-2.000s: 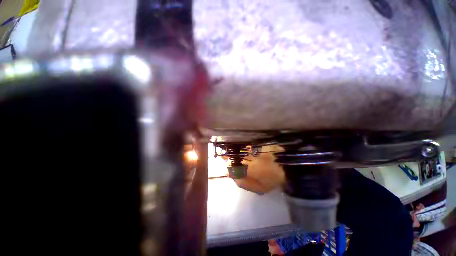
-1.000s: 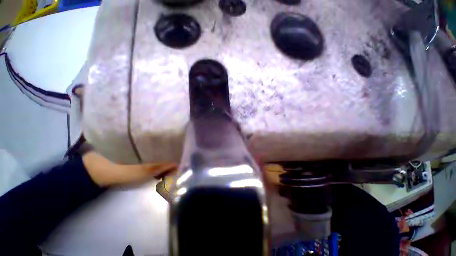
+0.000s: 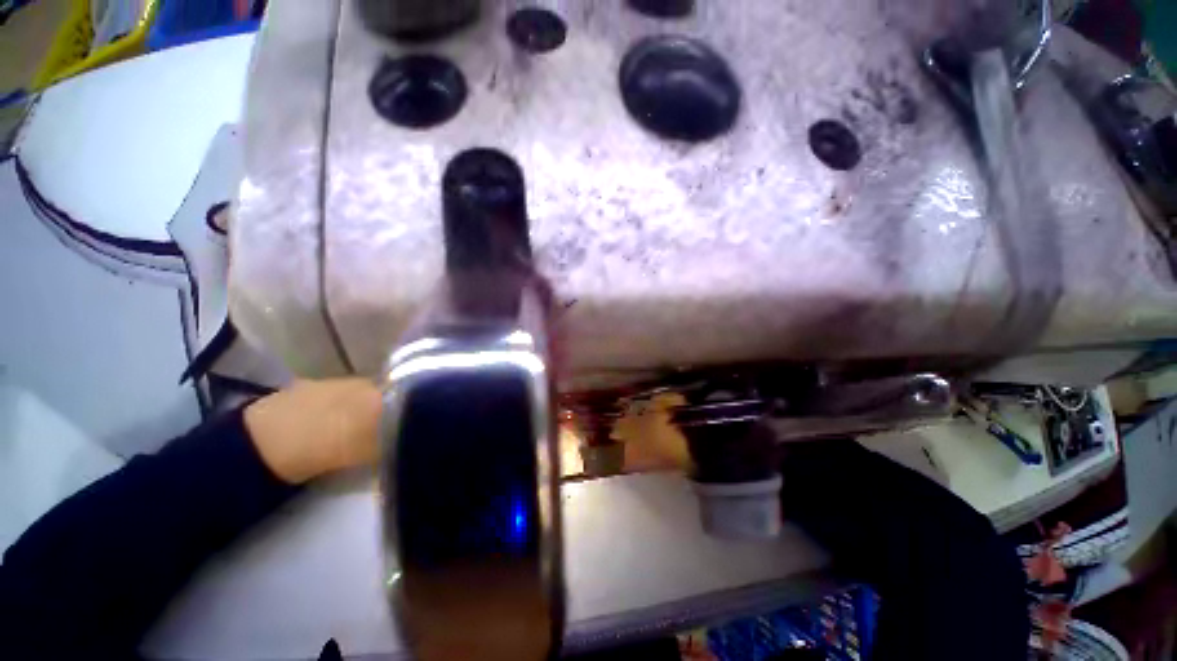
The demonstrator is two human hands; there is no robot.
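Observation:
The off-white sewing machine head (image 3: 723, 233) fills the upper middle of the view. A shiny metal loop (image 3: 471, 342) on its front hides part of the work area. My left hand (image 3: 320, 429) reaches in from the left under the head; its fingers are hidden behind the loop. My right hand (image 3: 652, 430) shows only as a small patch of skin in the lamp glow, partly hidden by a dark cylinder with a grey end (image 3: 738, 506). No fabric piece can be made out at the needle.
The white table (image 3: 633, 542) has dark-edged pieces (image 3: 103, 239) at its left. Yellow (image 3: 119, 16) and blue (image 3: 194, 16) bins stand at the far left. A parts tray (image 3: 1078, 433) is at the right end. A blue basket (image 3: 800, 626) is below the table edge.
The view has shifted, so the metal loop and machine head sit further left. My left forearm shows higher and further right. A glimpse of my right hand shows beside the lamp glow again.

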